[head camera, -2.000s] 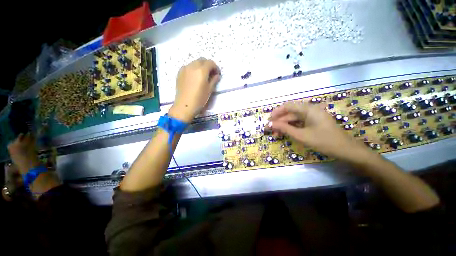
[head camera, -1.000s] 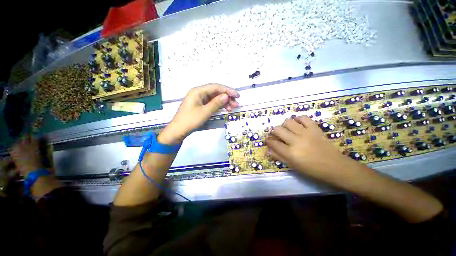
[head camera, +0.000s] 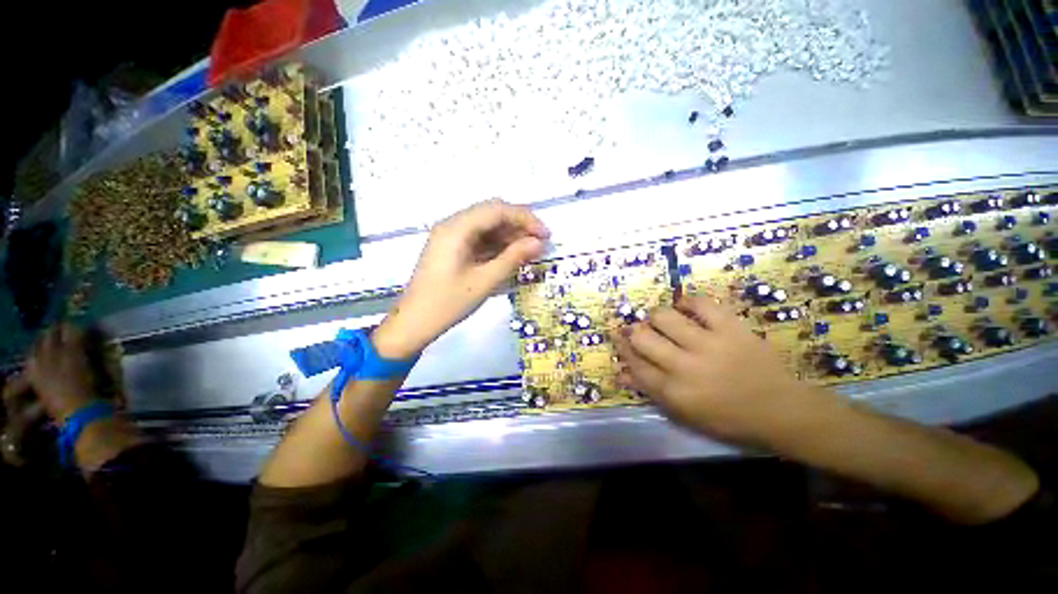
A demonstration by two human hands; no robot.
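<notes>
Tan-yellow circuit board panels lie in the conveyor rail, dotted with dark, pale-topped cylinders. A dark gap shows between the leftmost panel and its neighbour. My left hand, with a blue wrist strap, is above the rail at the leftmost panel's upper left corner. Its thumb and forefinger are close together; whether they pinch something small is not clear. My right hand lies over the right part of the leftmost panel and the gap, fingers bent down; their tips and anything under them are hidden.
Tiny white components spread over the bench behind the rail, with a few small dark components. Stacked boards and a brown heap sit on the left. More stacked boards stand far right. Another person's hand is at far left.
My left hand has come from the bench down to the panel corner. My right hand has lowered, fingers bent over the leftmost panel. A dark gap between panels now shows.
</notes>
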